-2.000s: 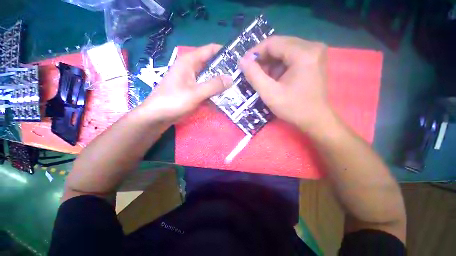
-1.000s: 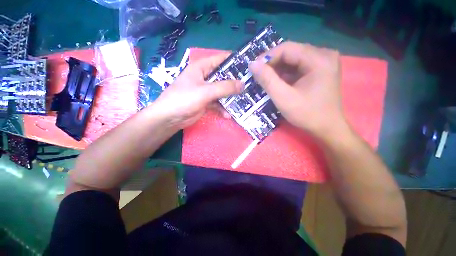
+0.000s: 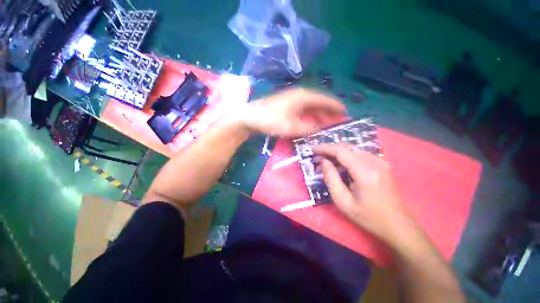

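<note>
The circuit board panel point(image 3: 368, 131) lies tilted on the right pink-red foam mat point(image 3: 435, 180), with two white strips point(image 3: 298, 206) sticking out to its left. My right hand point(image 3: 361, 183) is over the panel, its fingertips on or just above the panel's left part; whether it pinches anything is hidden. My left hand point(image 3: 299, 112) is blurred, above the mat's back left corner, close to the panel's back edge. Its fingers are bent and I cannot tell whether they hold anything.
A black moulded part point(image 3: 177, 108) lies on the left mat point(image 3: 127, 121). Panels with white strips point(image 3: 139, 74) are stacked at far left. A crumpled clear bag point(image 3: 278, 38) lies at the back. Dark housings point(image 3: 397, 74) stand back right. A cardboard box point(image 3: 95, 228) is below the bench.
The view has turned, so the bench appears rotated and more shows at left. My left hand has let go of the panel and moved to its back edge. The panel now lies lower, under my right hand.
</note>
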